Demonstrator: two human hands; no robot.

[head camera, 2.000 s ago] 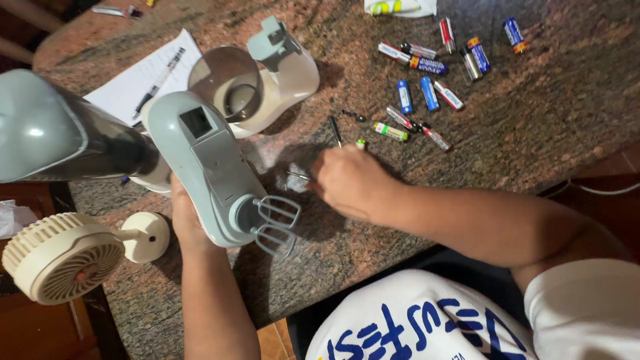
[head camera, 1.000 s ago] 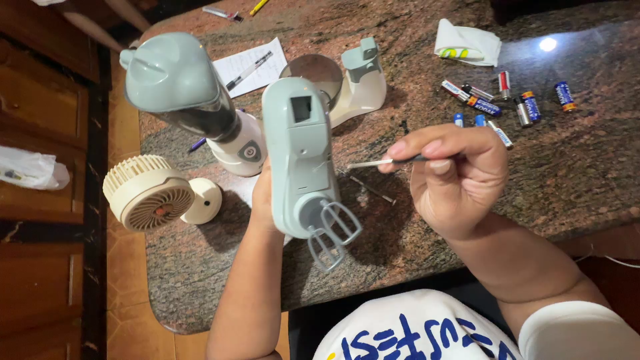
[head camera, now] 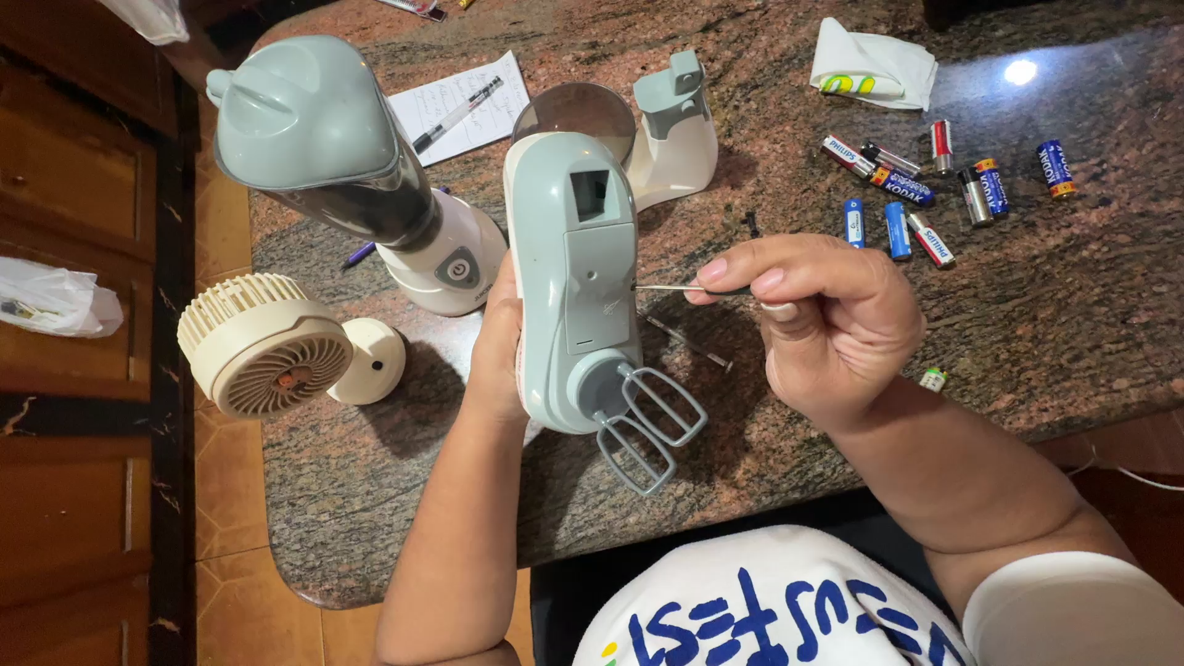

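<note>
A toy hand mixer (head camera: 578, 268) in grey-green and white, its underside with a battery cover facing me and two grey beaters at its lower end, is held up by my left hand (head camera: 502, 356), partly hidden behind it. My right hand (head camera: 814, 319) pinches a small screwdriver (head camera: 680, 288) with a dark handle between thumb and fingers. The shaft points left and its tip is at the mixer's right edge, close to the battery cover; whether it touches cannot be told. Below the shaft, a thin metal rod (head camera: 689, 340) lies on the granite.
A toy blender (head camera: 370, 176) and a cream mini fan (head camera: 277, 347) stand left. Behind are a notepad (head camera: 504, 83) with a pen, and the mixer stand (head camera: 675, 148) with its bowl (head camera: 573, 106). Several loose batteries (head camera: 897, 231) and a folded white wrapper (head camera: 869, 69) lie right.
My right hand has risen from near the tabletop with the screwdriver, then moved so its tip is at the mixer's edge. My left hand still holds the mixer. The view has shifted.
</note>
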